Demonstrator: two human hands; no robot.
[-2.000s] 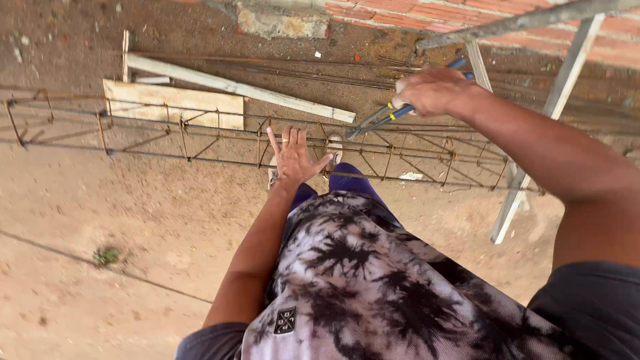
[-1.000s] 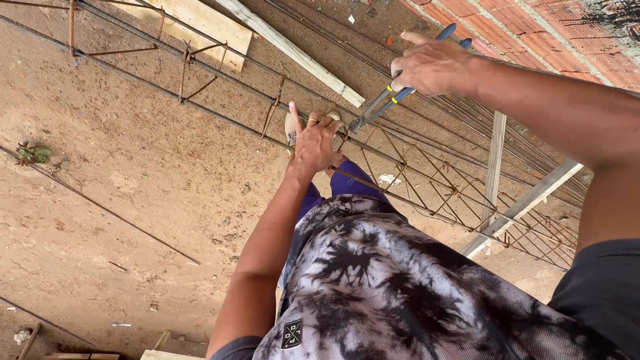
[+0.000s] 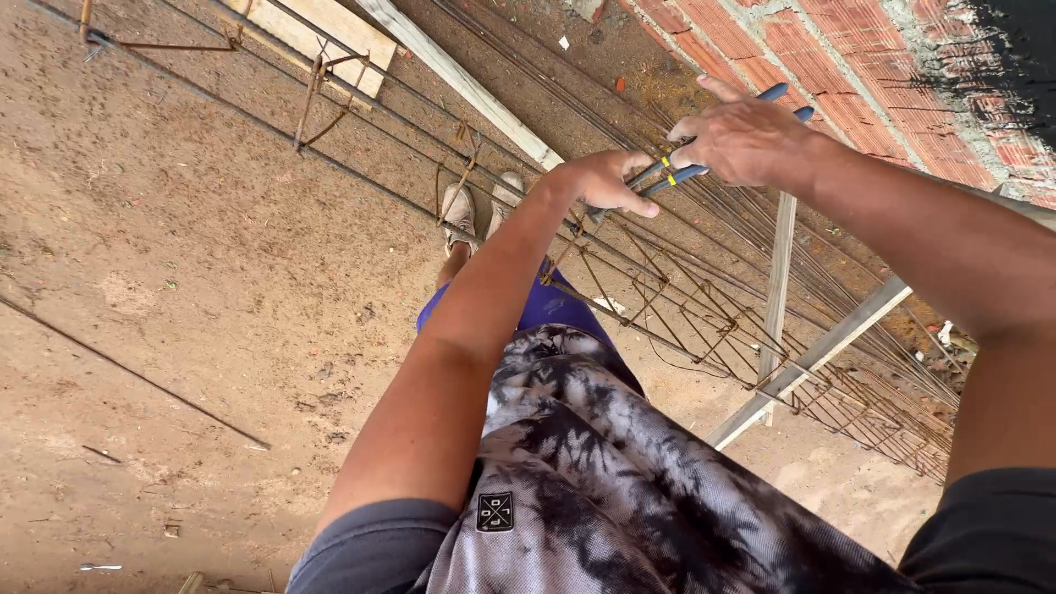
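Note:
A long rebar cage of steel bars and stirrups runs diagonally in front of my body, above the ground. My right hand holds long blue-handled nippers with yellow bands, whose jaws point down at a stirrup joint of the cage. Beside the jaws is my left hand, its thumb and fingers spread around the tool's lower part; whether it touches the tool or a bar cannot be told. The tips of the jaws are partly hidden.
Beyond the cage lie a pale wooden board, a wooden batten and many loose steel bars. A brick wall stands at the upper right. Crossed wooden props stand at the cage's right part. A thin rod lies on the dirt.
My left hand has moved right along the cage, from beside the nippers to around their lower part. My right hand still holds the nippers. The view has turned and shifted.

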